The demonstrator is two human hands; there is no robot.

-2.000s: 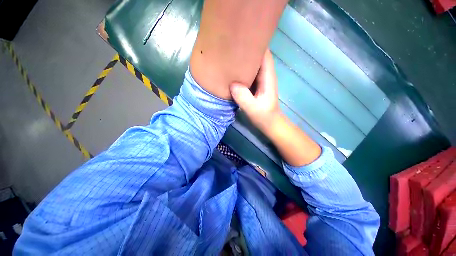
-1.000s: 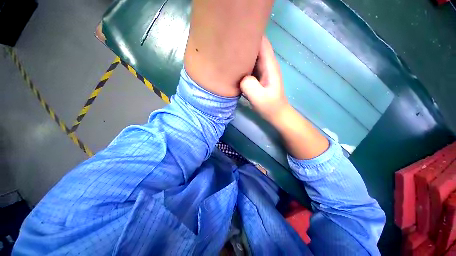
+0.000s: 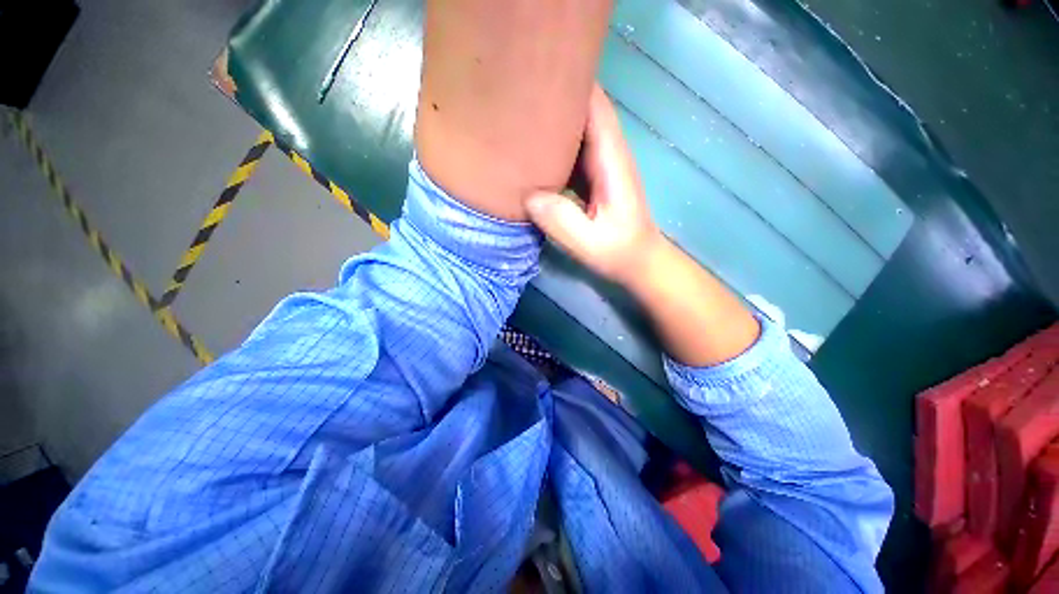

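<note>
My bare left forearm (image 3: 505,110) rises to the top edge of the picture, and my left hand is beyond it, out of view. The light blue sleeve (image 3: 465,238) is bunched near my left elbow. My right hand (image 3: 604,221) holds the forearm just above the sleeve's cuff, thumb on the near side, the other fingers partly hidden behind the arm. The right sleeve's cuff (image 3: 726,366) sits on my right forearm. A paler ribbed pad (image 3: 755,174) lies on the dark green mat (image 3: 917,325) under my arms.
Red thick slabs (image 3: 987,447) lean at the right. A red thing (image 3: 694,516) shows low beside my right sleeve. Yellow-black tape (image 3: 215,221) marks the grey floor at left. A dark box (image 3: 33,46) stands at the top left corner.
The left forearm has shifted a little to the left in the picture. My right thumb moved back towards the arm's edge, then lies over the forearm again.
</note>
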